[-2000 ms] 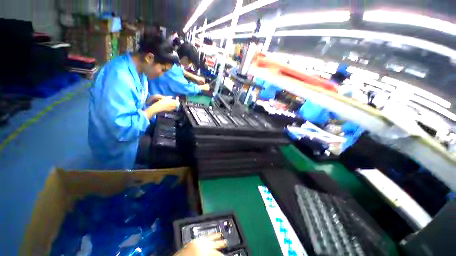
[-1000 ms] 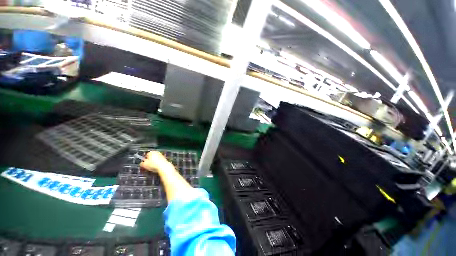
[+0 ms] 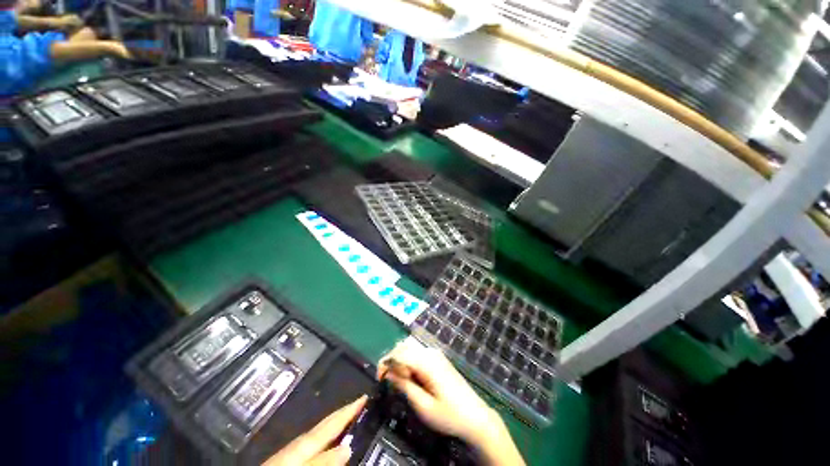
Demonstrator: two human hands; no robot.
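A black phone carrying tray (image 3: 146, 366) lies at the lower centre-left, with open phone units (image 3: 217, 346) in its slots. My left hand (image 3: 320, 439), cut off by the bottom edge, has its fingers along a dark phone unit (image 3: 371, 420) over the tray's right part. My right hand (image 3: 435, 390) bends over the same unit's upper end, fingertips close together. Anything small between them cannot be made out. A clear blister tray (image 3: 496, 332) with dark parts in its cells lies just beyond my right hand. A white liner strip with blue shapes (image 3: 357, 264) lies behind the phone tray.
A paler blister tray (image 3: 414, 220) lies on a black sheet behind. Stacked black trays (image 3: 182, 173) stand left, more (image 3: 660, 410) lower right. Blue film (image 3: 118, 428) shows lower left. A pale post (image 3: 701, 264) slants at right before grey boxes (image 3: 592, 182). A co-worker's arms (image 3: 64, 50) show upper left.
The view has swung back left. My right hand has left the blister tray and is now over the phone tray. My left hand has come into view at the dark phone unit.
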